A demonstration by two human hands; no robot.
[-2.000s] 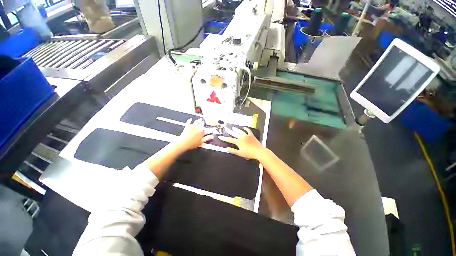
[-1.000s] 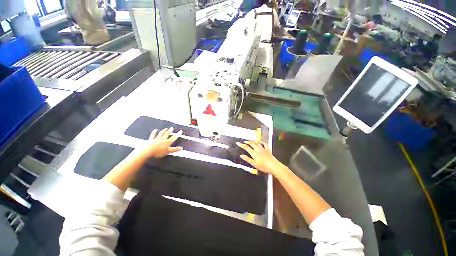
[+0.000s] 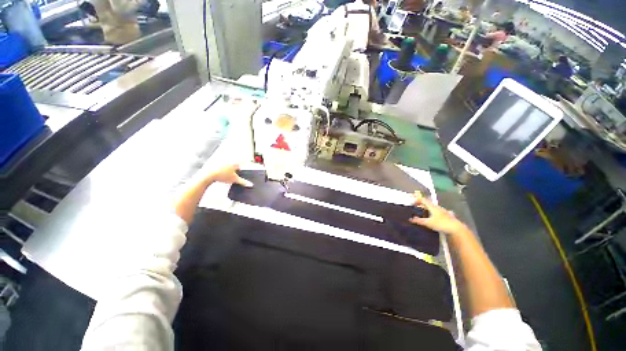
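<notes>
A narrow black strip piece (image 3: 329, 202) with a white slot along its middle lies on the white feed plate (image 3: 449, 281), under the white sewing machine head (image 3: 281, 137). The needle area (image 3: 287, 184) is over the strip's left part. A large black fabric panel (image 3: 295, 274) covers the near side. My left hand (image 3: 230, 177) rests with spread fingers at the strip's left end. My right hand (image 3: 434, 218) rests with spread fingers at its right end. Neither hand grips anything visible. Yellow guide tape (image 3: 430, 259) shows at the plate's right edge.
A metal feed carriage (image 3: 357, 146) with black hoses is right of the head, before the green bed cover (image 3: 419, 140). A white-framed screen (image 3: 506, 129) stands at right. A roller conveyor (image 3: 65, 68) and blue bin (image 3: 17, 116) are at left. Thread cones (image 3: 408, 52) stand behind.
The plate and black pieces have shifted right relative to the head. The feed carriage has come into view beside it. My hands have moved farther apart, the right one rightward with the strip's end.
</notes>
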